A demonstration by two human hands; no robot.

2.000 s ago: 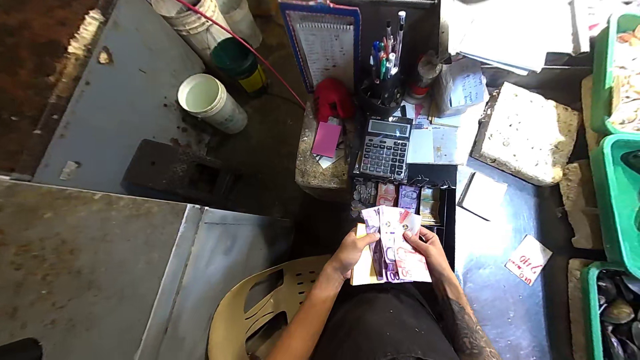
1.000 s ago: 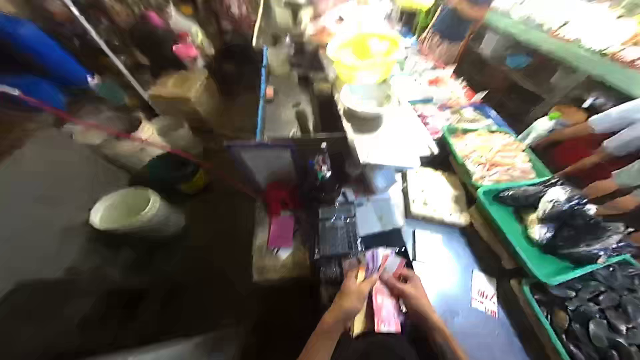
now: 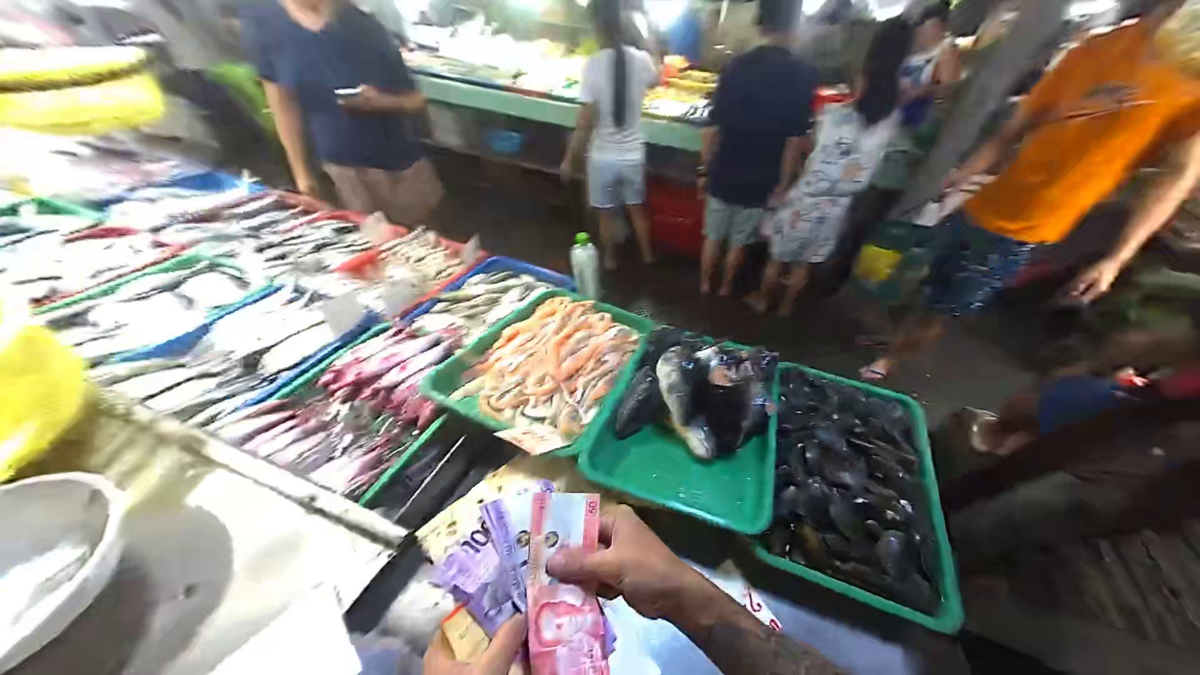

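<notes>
My left hand (image 3: 478, 649), at the bottom edge and partly cut off, grips a fan of banknotes, with purple notes (image 3: 478, 562) and a yellowish note (image 3: 463, 634) among them. Between the thumb and fingers of my right hand (image 3: 623, 562) is a red banknote (image 3: 565, 614), upright in front of the purple ones. Beyond the notes lies a green tray (image 3: 694, 487) with dark fish, beside a green tray (image 3: 945, 600) of dark shellfish. Pinkish-orange seafood (image 3: 558, 361) fills another green tray to the left.
Trays of fish (image 3: 187, 305) spread across the left. A white basin (image 3: 56, 562) stands at the lower left, near a yellow plastic bag (image 3: 37, 394). A green-capped bottle (image 3: 584, 265) is behind the trays. Several people stand beyond, one in an orange shirt (image 3: 1087, 141).
The view has swung up and right, from the calculator and pens to the seafood trays and people. Both hands still hold banknotes.
</notes>
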